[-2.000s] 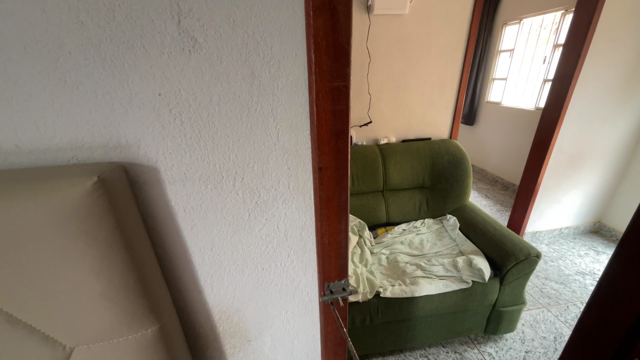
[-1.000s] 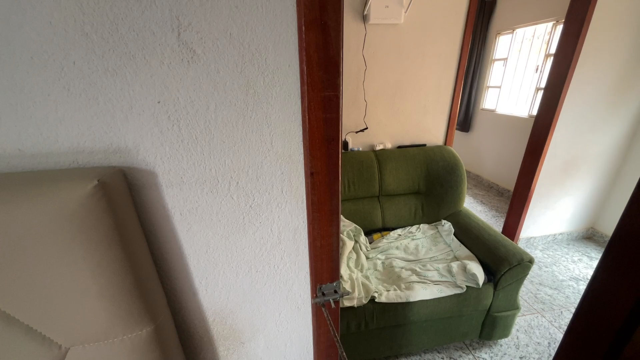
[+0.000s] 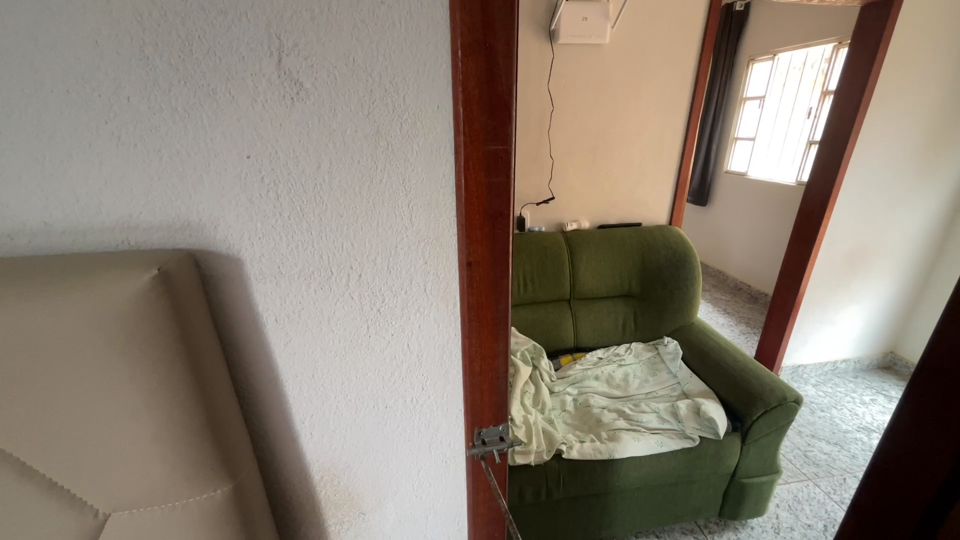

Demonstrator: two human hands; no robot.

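Neither my left hand nor my right hand shows in the head view. A green fabric sofa [image 3: 634,262] stands beyond a doorway, with a pale patterned cloth [image 3: 630,405] lying crumpled over its seat. Behind the cloth a bit of yellow and dark checked fabric [image 3: 568,359] peeks out. On the reddish wooden door frame [image 3: 484,225] sits a metal slide bolt [image 3: 493,442], with a thin cord or chain [image 3: 501,499] hanging from it. At the lower left is a beige padded headboard [image 3: 112,375] with stitched seams, close against a white textured wall [image 3: 337,187].
A white router [image 3: 583,22] is mounted high on the far wall, its black cable [image 3: 551,112] running down behind the sofa. Small items lie along the top of the sofa back. To the right are another wooden door frame [image 3: 832,180], a dark curtain [image 3: 718,105], a barred window [image 3: 784,112] and tiled floor [image 3: 840,420].
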